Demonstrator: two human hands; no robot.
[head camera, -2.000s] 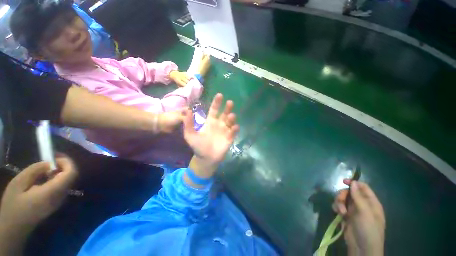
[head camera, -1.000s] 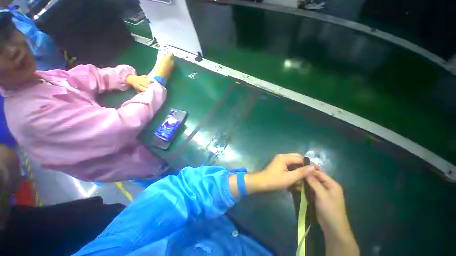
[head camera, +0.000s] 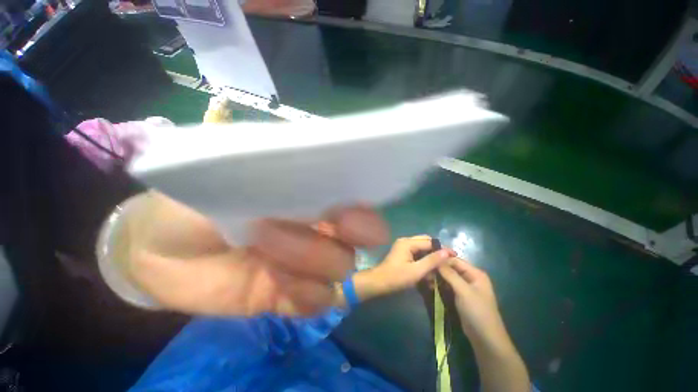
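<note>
A long, narrow yellow adhesive tape strip (head camera: 440, 337) hangs down from between my two hands. A small dark piece (head camera: 436, 244) shows at its top end, at my fingertips. My left hand (head camera: 399, 268) pinches at the top of the strip, with a blue band on its wrist. My right hand (head camera: 471, 287) touches it from the right side and holds the strip's top end too. The fingertips overlap, so the exact grip is partly hidden.
Another person's hand (head camera: 283, 264), with a clear bangle, holds a blurred white sheet or stack (head camera: 306, 164) across the view at left. Behind it are a pink sleeve (head camera: 103, 142) and an upright white panel (head camera: 229, 57). A white rail (head camera: 520, 185) borders the green belt (head camera: 566, 145).
Another person's hand with the white sheet or stack has come in from the left, covering the phone and most of the neighbour in pink. My hands stay together on the strip, slightly further left in view.
</note>
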